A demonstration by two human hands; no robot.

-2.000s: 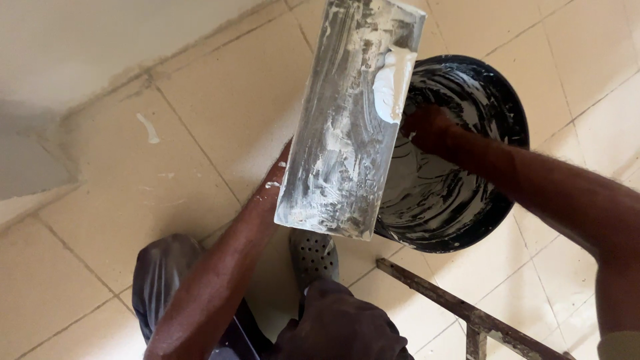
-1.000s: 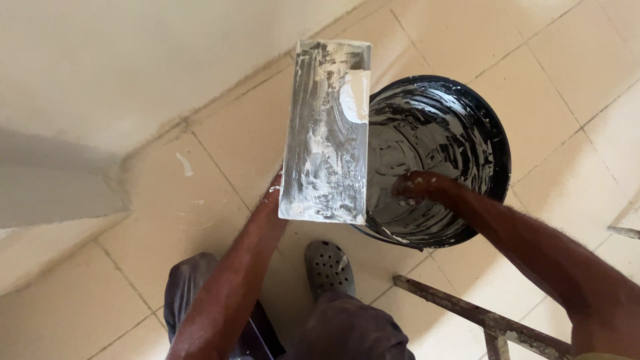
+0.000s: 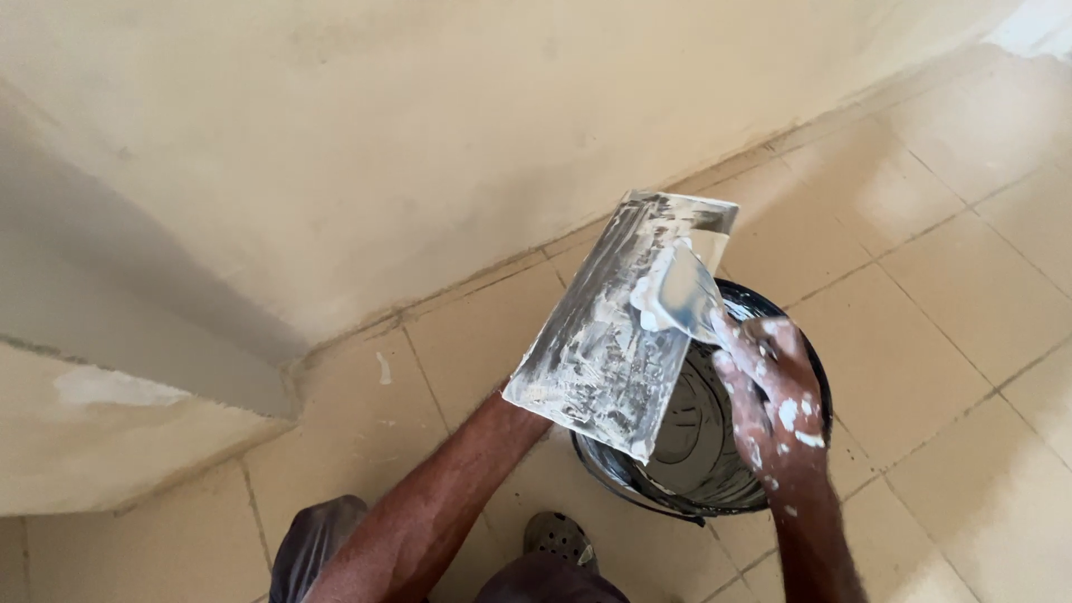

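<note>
My right hand, spotted with white compound, grips a putty knife whose blade lies against the upper right part of a flat rectangular plastering trowel. White filler is gathered along the blade's edge, and grey-white smears cover the trowel's face. My left forearm reaches up under the trowel's lower left end; the left hand itself is hidden beneath the plate. Under the trowel and my right hand, a black bucket stands on the floor with greyish-white compound inside.
A beige wall meets the tiled floor along a diagonal line behind the trowel. At the left a wall corner juts out. My foot in a perforated clog is just below the bucket.
My right hand has come up out of the bucket and now holds the putty knife at the trowel. The view has shifted towards the wall, and the metal frame at lower right is out of sight.
</note>
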